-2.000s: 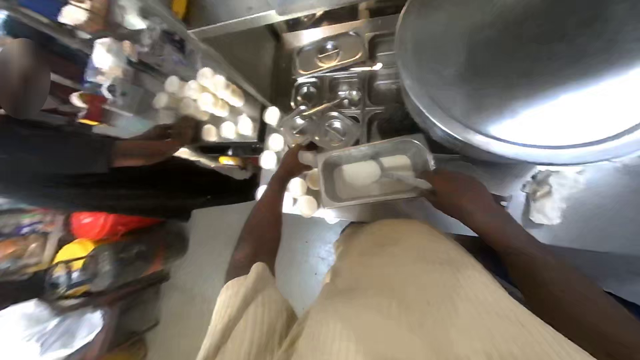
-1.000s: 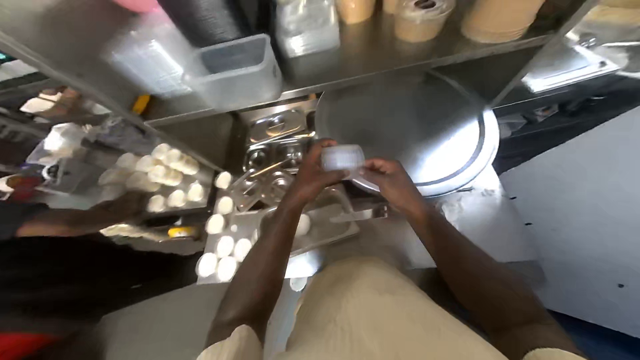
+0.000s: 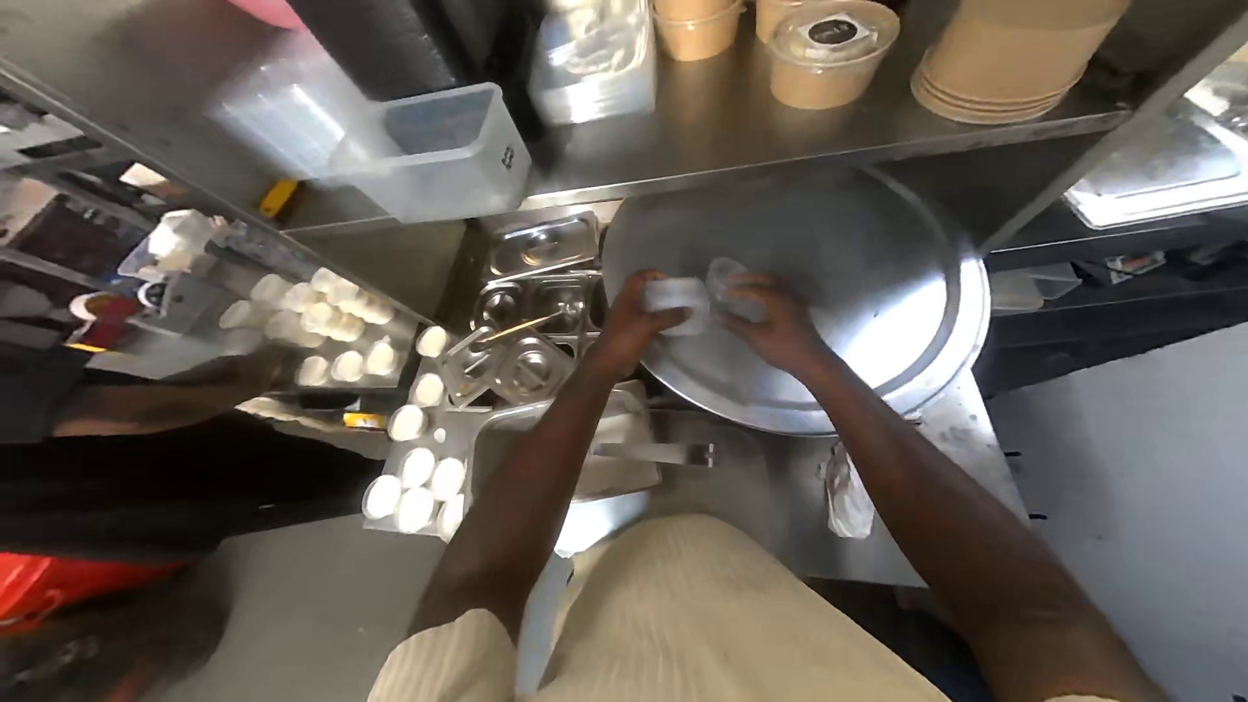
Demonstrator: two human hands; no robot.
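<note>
Above the near edge of a large round metal tray [image 3: 780, 214], my left hand [image 3: 639, 322] grips a small translucent plastic cup [image 3: 678, 304]. Close on its right, my right hand [image 3: 775, 317] holds a clear plastic cup or lid [image 3: 724, 278]; which one is blurred. Below my left forearm lies a metal pan [image 3: 624, 478], partly hidden, with tongs or a similar metal utensil [image 3: 653, 452] across it. Several small cups with white contents [image 3: 416, 468] stand to its left.
Lidded steel inset pans [image 3: 546, 244] sit left of the tray. A shelf [image 3: 682, 156] overhead bears a plastic bin [image 3: 439, 156] and paper bowls [image 3: 829, 58]. A crumpled white wrapper or cloth [image 3: 848, 497] lies at right. Another person's arm [image 3: 175, 395] reaches toward more cups [image 3: 327, 307] at left.
Two seconds ago my hands held the metal pan; it now rests on the counter, and they hold small plastic items. Since one second ago, my hands have parted slightly. The view has shifted to show the shelf.
</note>
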